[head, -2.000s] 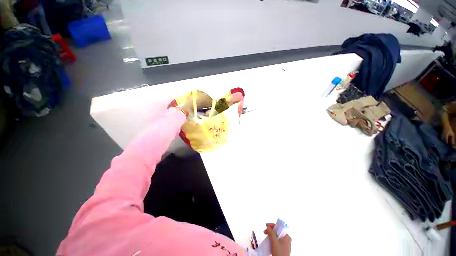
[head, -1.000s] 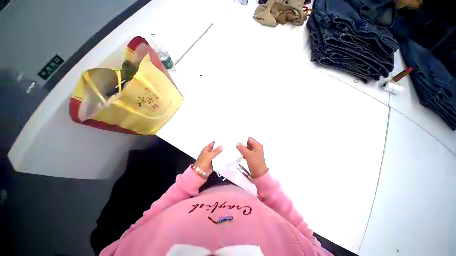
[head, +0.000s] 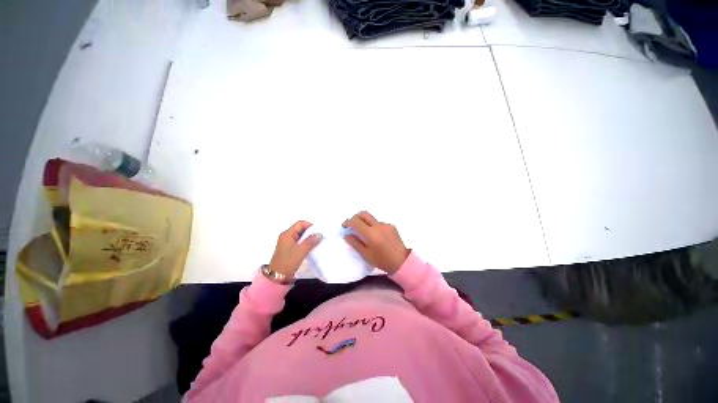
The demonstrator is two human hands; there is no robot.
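A soft, pale blue-white piece, perhaps a mask or tissue [head: 337,258], lies between my hands at the table's near edge. My left hand [head: 293,250], with a bracelet at the wrist, holds its left side between thumb and fingers. My right hand [head: 376,242] holds its upper right side with bent fingers. The yellow tote bag with red ends [head: 126,244] stands on the left of the white table [head: 354,142]. I cannot see the thread snips.
A clear bottle with a green label [head: 126,164] lies behind the tote. Folded dark jeans [head: 390,14] are stacked at the far side, with a beige cloth [head: 253,8] to their left and a white roll [head: 480,16] to their right. Yellow-black tape [head: 535,318] marks the floor.
My left hand has left the tote and come to the white piece beside my right hand. The view has swung round, so the tote sits further left and the jeans further up.
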